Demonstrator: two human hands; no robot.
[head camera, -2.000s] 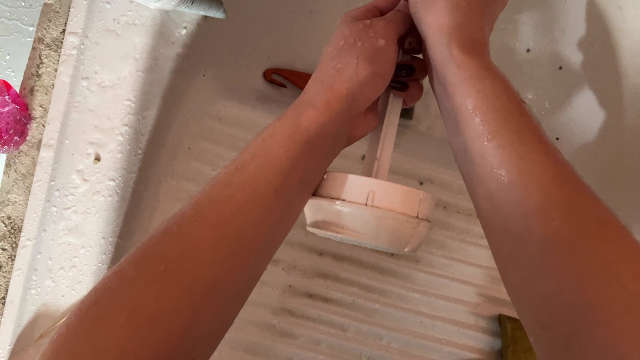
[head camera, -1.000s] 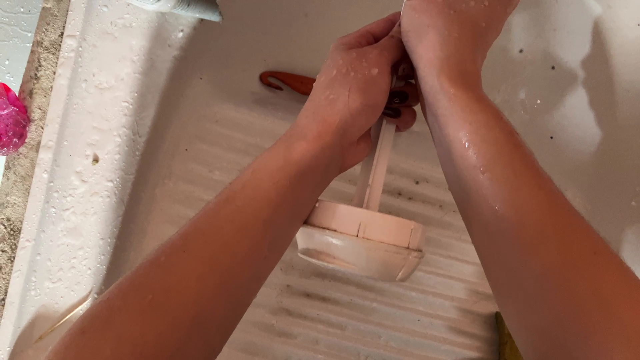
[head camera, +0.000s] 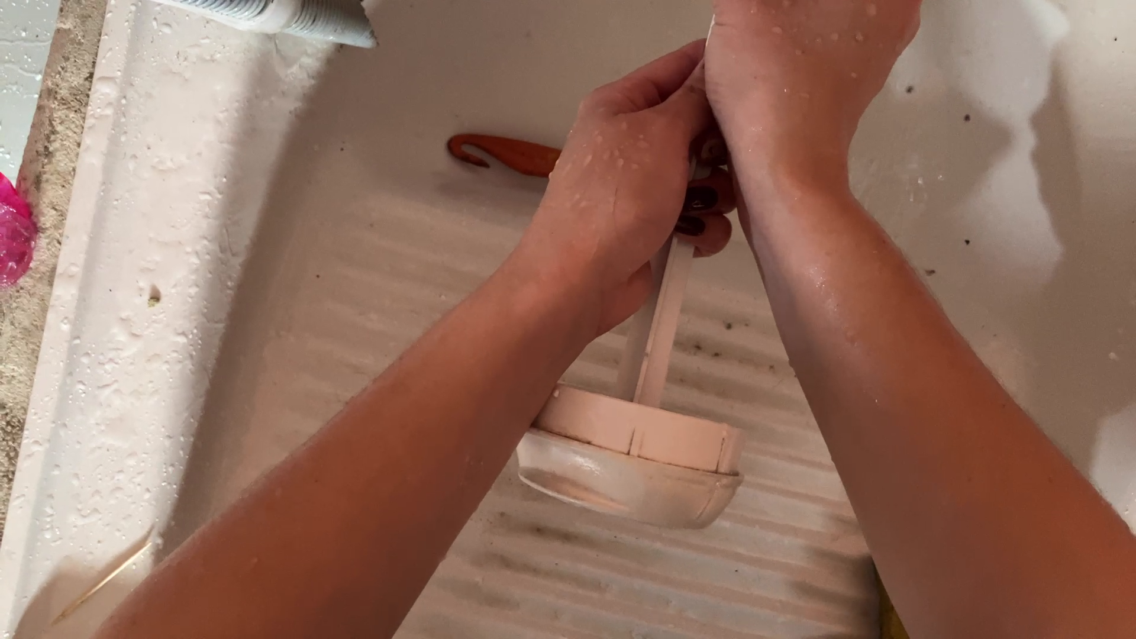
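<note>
My left hand (head camera: 635, 164) is closed around the stem of a pale plastic tool (head camera: 658, 328), which ends below in a round, wide head (head camera: 635, 453). Dark-painted nails show where its fingers wrap the stem. Up against its thumb side is my right hand (head camera: 808, 80), at the top edge of the view; its fingers are hidden, so what they hold cannot be told. Both hands are wet. An orange handle with a hooked end (head camera: 506, 153) sticks out to the left from behind my left hand; its other end is hidden.
Beneath lies a white basin with a ribbed floor (head camera: 568, 568). Its raised rim (head camera: 133, 293) runs along the left, with a thin stick (head camera: 105, 577) low down. A ridged grey-white object (head camera: 284, 16) is at the top left, and something shiny pink (head camera: 13, 232) at the left edge.
The round head of the tool has swung down and slightly left since the earliest frame, and both hands have shifted a little. The left hand keeps its hold on the stem.
</note>
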